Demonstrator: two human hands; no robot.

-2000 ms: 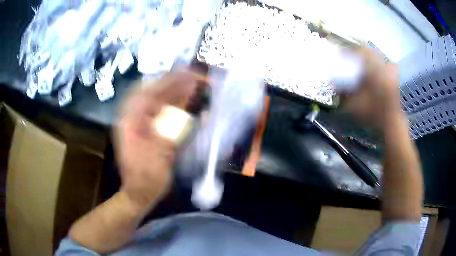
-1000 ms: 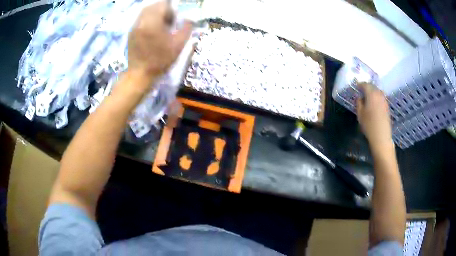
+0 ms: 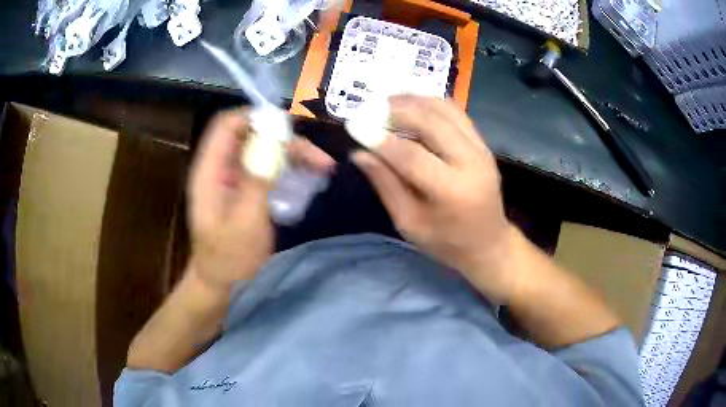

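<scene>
A white rounded-square housing (image 3: 390, 67) with small dark slots lies in the orange fixture (image 3: 309, 77) at the bench's near edge. My left hand (image 3: 231, 187) is blurred, just left of and nearer than the fixture, with a pale finger cot. It holds a bagged component (image 3: 290, 195); clear plastic shows above and below the fingers. My right hand (image 3: 438, 171) is at the housing's near edge, with a white finger cot on a fingertip. Blur hides whether it holds a tiny part.
A mallet (image 3: 597, 119) lies right of the fixture. A parts tray (image 3: 583, 24) is behind. Perforated baskets (image 3: 685, 56) stand at upper right, bagged components (image 3: 111, 44) at upper left. Cartons stand below left (image 3: 60, 246) and right (image 3: 605, 258), the right one holding white grid-like rows.
The housing now lies in the fixture, which was empty one second ago. Both hands have come back toward my body, and the left now holds a bagged component. The view has tilted down.
</scene>
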